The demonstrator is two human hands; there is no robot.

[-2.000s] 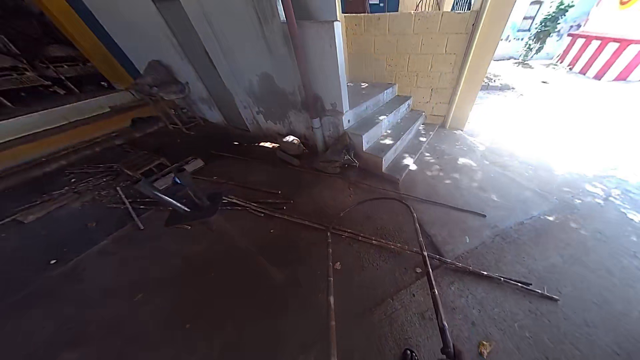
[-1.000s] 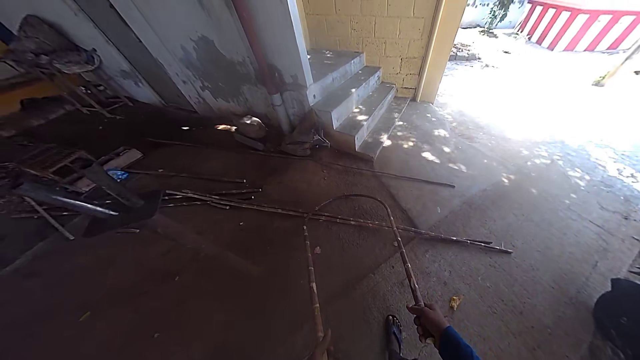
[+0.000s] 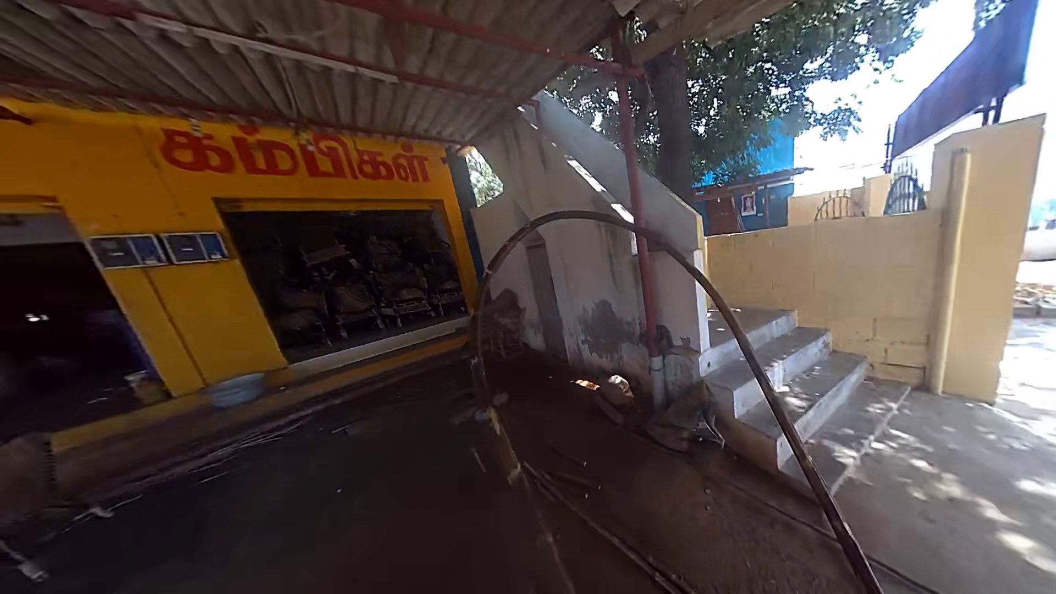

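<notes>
A long brown cane pole [image 3: 757, 363], bent into a tall arch, rises in front of me. Its right leg runs down to the bottom edge of the view at the right. The left leg, partly blurred, drops toward the bottom centre. Neither of my hands is in the picture, so what holds the cane is hidden. More thin poles [image 3: 606, 532] lie on the dark ground beneath the arch.
Concrete steps [image 3: 813, 396] stand at the right beside a cream block wall [image 3: 825, 272]. A red pipe [image 3: 635, 206] runs down the grey stair wall. A pale basin [image 3: 235, 389] sits by the yellow building [image 3: 198, 313]. Sacks [image 3: 681, 412] lie near the pipe's foot.
The view has swung up from the ground. The bent cane now stands as a high arch; it was low before. My hands, seen at the lower edge a second ago, are out of view.
</notes>
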